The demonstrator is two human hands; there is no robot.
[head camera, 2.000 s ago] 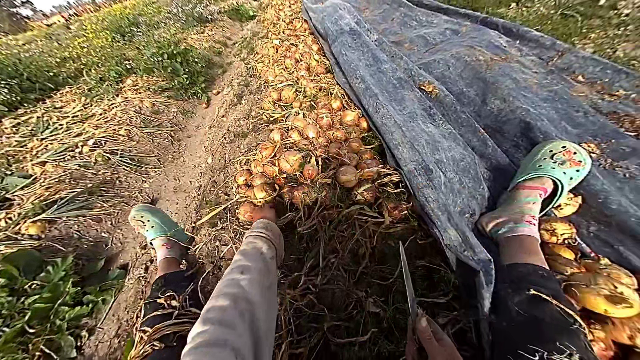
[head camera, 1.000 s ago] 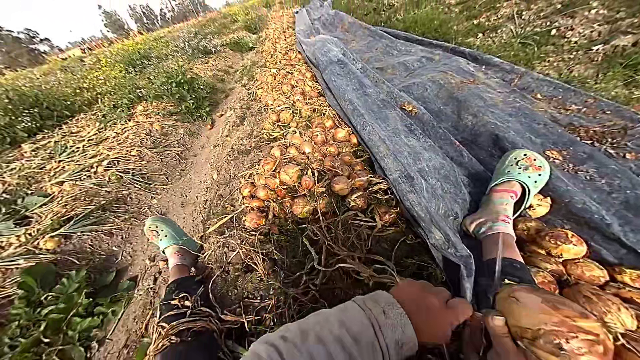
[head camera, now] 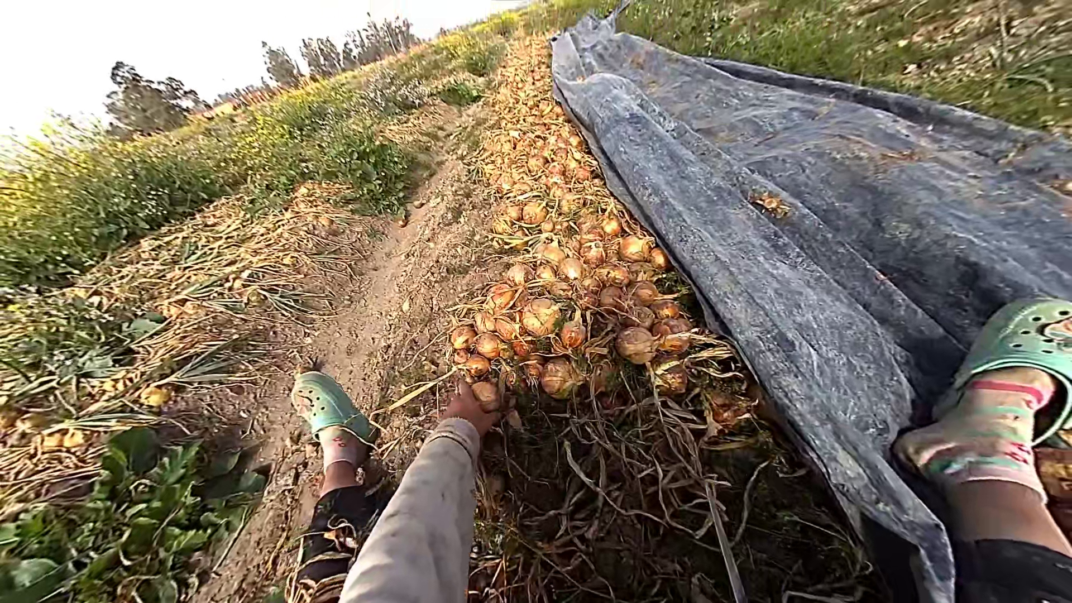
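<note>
My left hand (head camera: 471,410), in a pale sleeve, reaches to the near left edge of a long row of onions (head camera: 540,316) with dry tops. Its fingers are around one onion (head camera: 486,395), partly hidden behind it. A narrow knife blade (head camera: 724,540) rises from the bottom edge, right of centre, over dry roots and stalks. The handle of the knife is out of the frame, and my right hand is not in view.
A grey-blue sheet (head camera: 804,251) lies along the row's right side. My green clogs (head camera: 331,405) stand either side, the right one (head camera: 1017,356) by the sheet. Left are a dirt furrow (head camera: 377,310), dried onion tops (head camera: 218,276) and leafy weeds (head camera: 126,494).
My left hand has moved from beside my right hand, at lower right, back to the onion row. My right hand and the large onion near it have left the view.
</note>
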